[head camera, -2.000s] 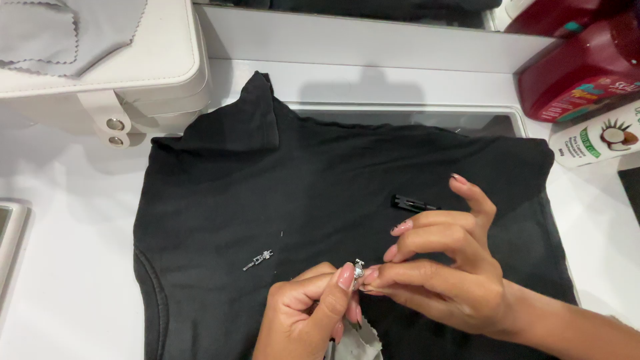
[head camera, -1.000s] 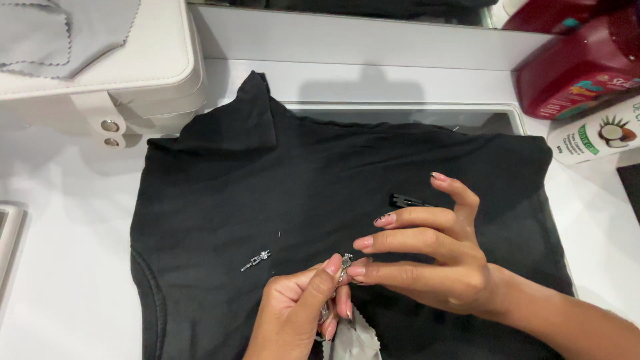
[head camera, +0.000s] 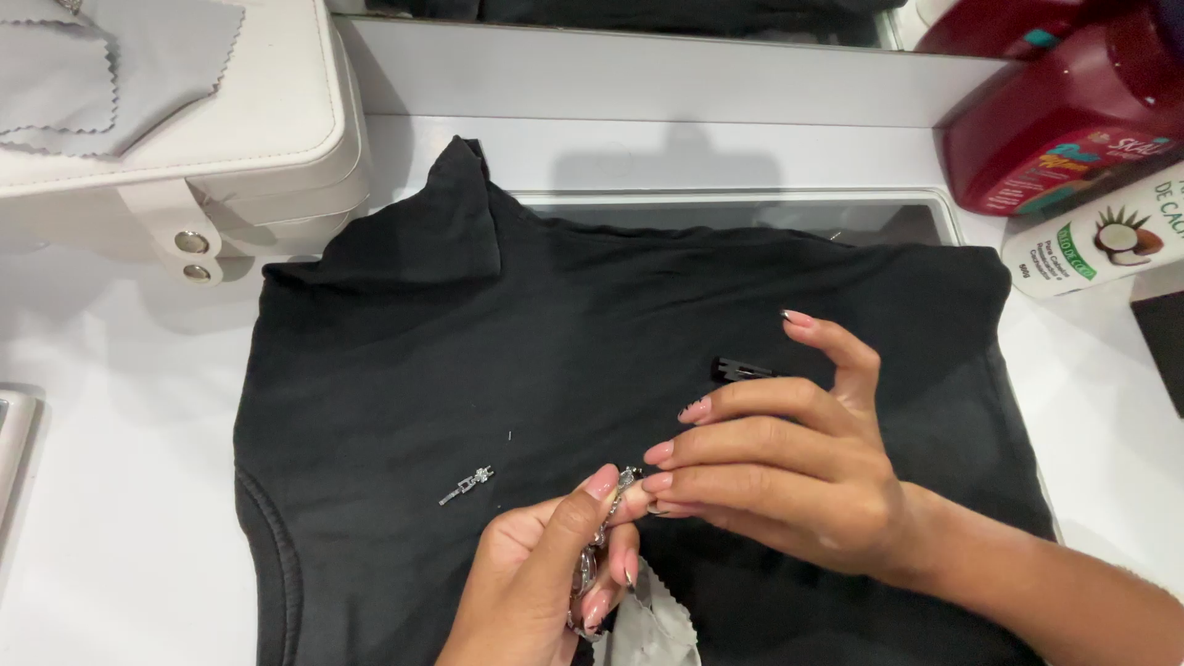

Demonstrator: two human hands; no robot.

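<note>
My left hand (head camera: 555, 564) pinches a silver metal bracelet or watch band (head camera: 585, 569) between thumb and forefinger, and the rest of it hangs inside the curled fingers. Beside those fingers is a light grey cloth (head camera: 652, 620) with zigzag edges; whether they grip it is unclear. My right hand (head camera: 795, 462) has its fingertips at the band's upper end; whether they pinch any part is hidden. A small silver link piece (head camera: 467, 485) lies on the black fabric (head camera: 592, 351), left of both hands. Behind my right hand's fingers lies a black tool or clip (head camera: 740, 370), partly covered.
A white case (head camera: 277, 102) with a snap strap and grey cloths (head camera: 176, 65) on top stands at upper left. A dark red bottle (head camera: 1036, 120) and a white bottle (head camera: 1091, 240) are at upper right. A white-framed tray (head camera: 740, 196) lies behind the fabric, below a mirror.
My right hand's fingers have lifted and spread somewhat compared with two seconds ago. My left hand keeps hold of the silver band, and the small link piece stays on the fabric.
</note>
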